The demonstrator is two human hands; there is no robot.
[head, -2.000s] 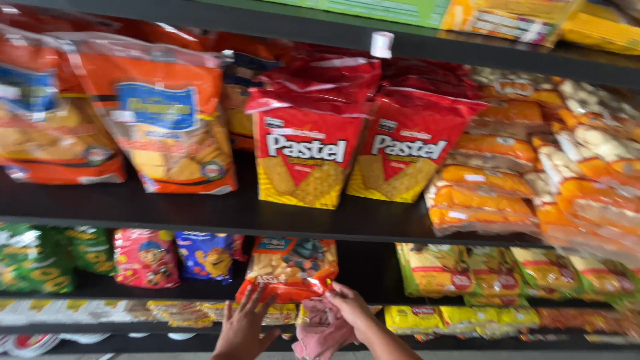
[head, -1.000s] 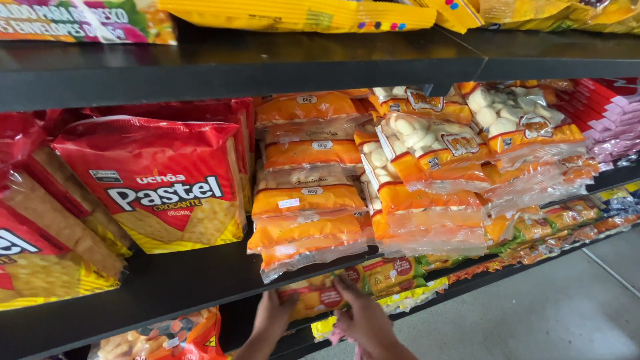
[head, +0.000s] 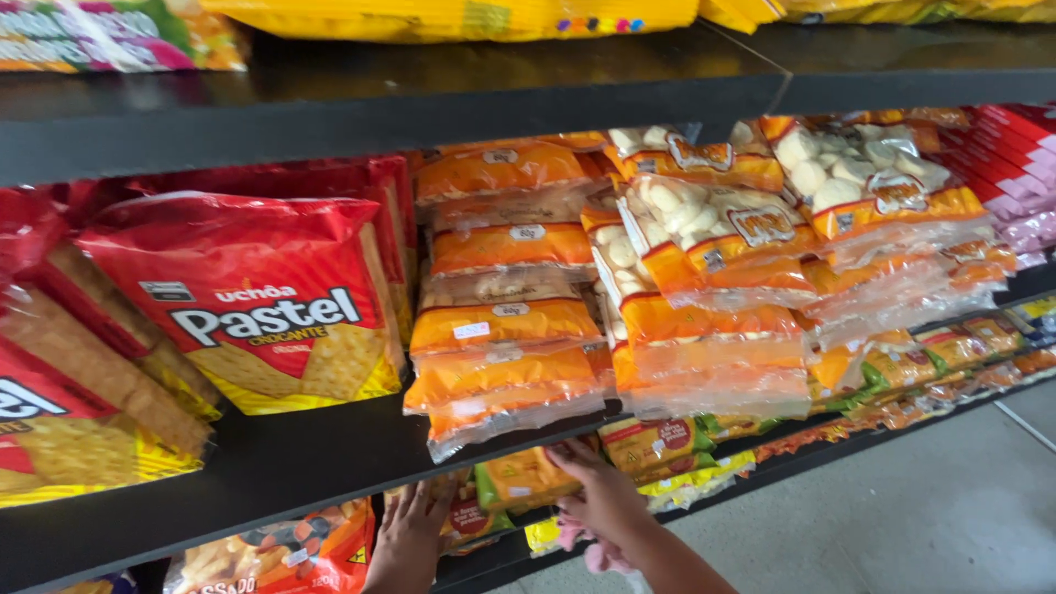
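Note:
On the shelf below the middle one, my right hand (head: 606,495) has its fingers on a green and orange snack packet (head: 521,478), and a pink cloth (head: 596,549) hangs from under its palm. My left hand (head: 415,528) rests flat with fingers apart on a similar packet (head: 469,518), beside a red and orange snack bag (head: 285,549). Above the hands, stacked orange packets (head: 505,326) lie on the middle shelf, next to bags of white round snacks (head: 718,223). A red and yellow bag of Pastel crackers (head: 247,305) stands upright to their left.
The black middle shelf (head: 280,470) overhangs both hands. Another black shelf (head: 462,103) with yellow packets (head: 495,18) runs above. Yellow packets (head: 701,483) lie on the lowest shelf. Pink packets (head: 1023,181) are at the far right, and the grey tiled floor (head: 874,495) shows below.
The view has shifted right along the shelves. Both hands have left the red and orange snack bag for the green and orange packets. Since one second ago, my left hand has flattened and the hands are farther apart.

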